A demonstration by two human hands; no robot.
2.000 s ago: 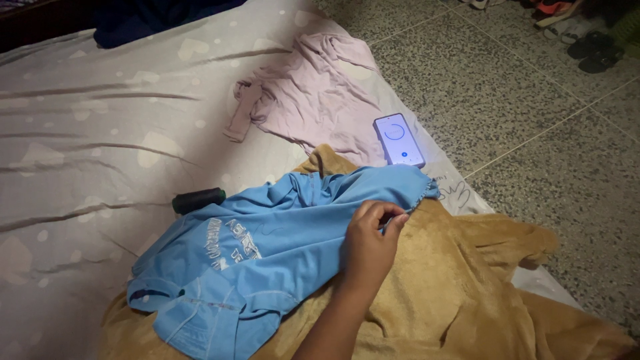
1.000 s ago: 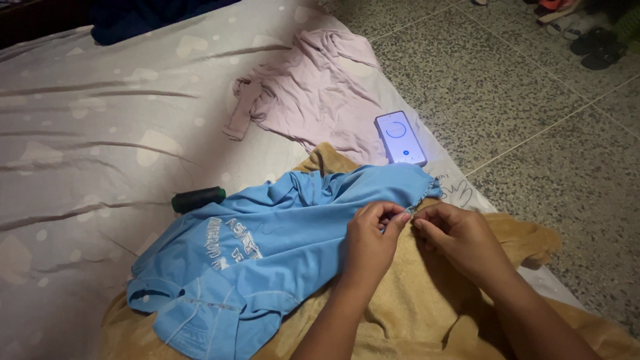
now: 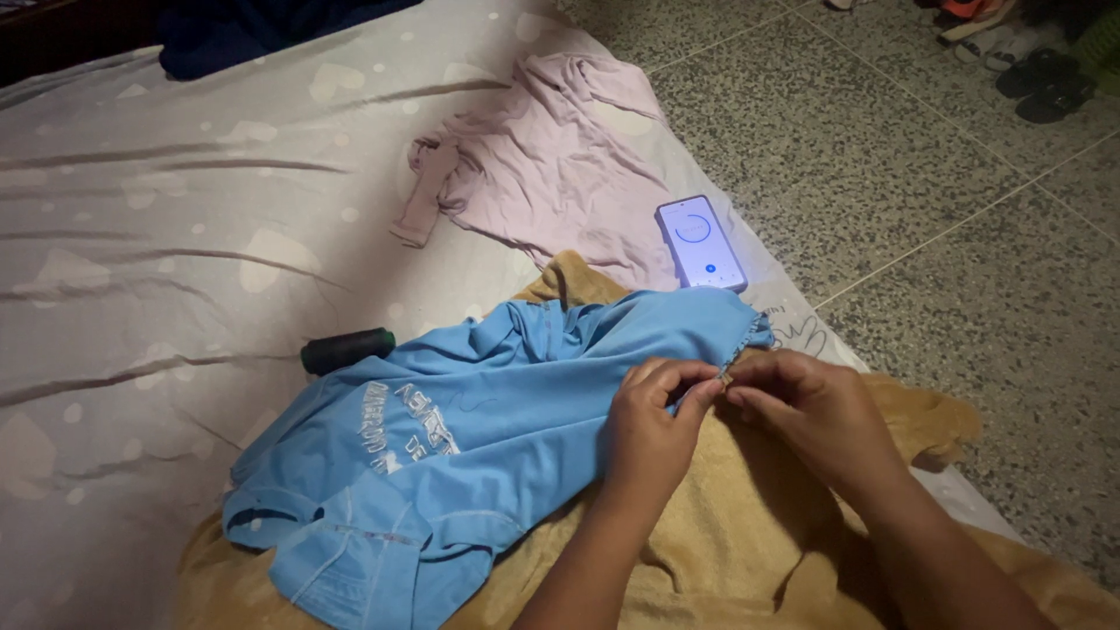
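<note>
A blue shirt (image 3: pixel 525 411) with white lettering lies over a tan fleece blanket (image 3: pixel 709 525). My left hand (image 3: pixel 661 411) pinches the shirt's hem edge between thumb and fingers. Close against it, my right hand (image 3: pixel 796 398) has thumb and index finger together at the same edge; whether a needle or thread is between them is too small to tell. Dark stitches run along the hem above the fingertips. A loose dark thread lies on the shirt's front. The spool of black thread (image 3: pixel 347 351) rests on its side at the shirt's upper left edge.
A bed with a heart-patterned sheet (image 3: pixel 175 262) carries everything. Beyond the blue shirt are a crumpled pink garment (image 3: pixel 569 157) and a lit smartphone (image 3: pixel 703 243) near the bed's edge. Dark blue cloth (image 3: pixel 262 35) lies at the far side. Shoes (image 3: pixel 1046 83) stand on the speckled floor (image 3: pixel 857 157).
My right hand, out of view two seconds ago, has come in beside my left at the hem. Since one second ago both hands have stayed in nearly the same place.
</note>
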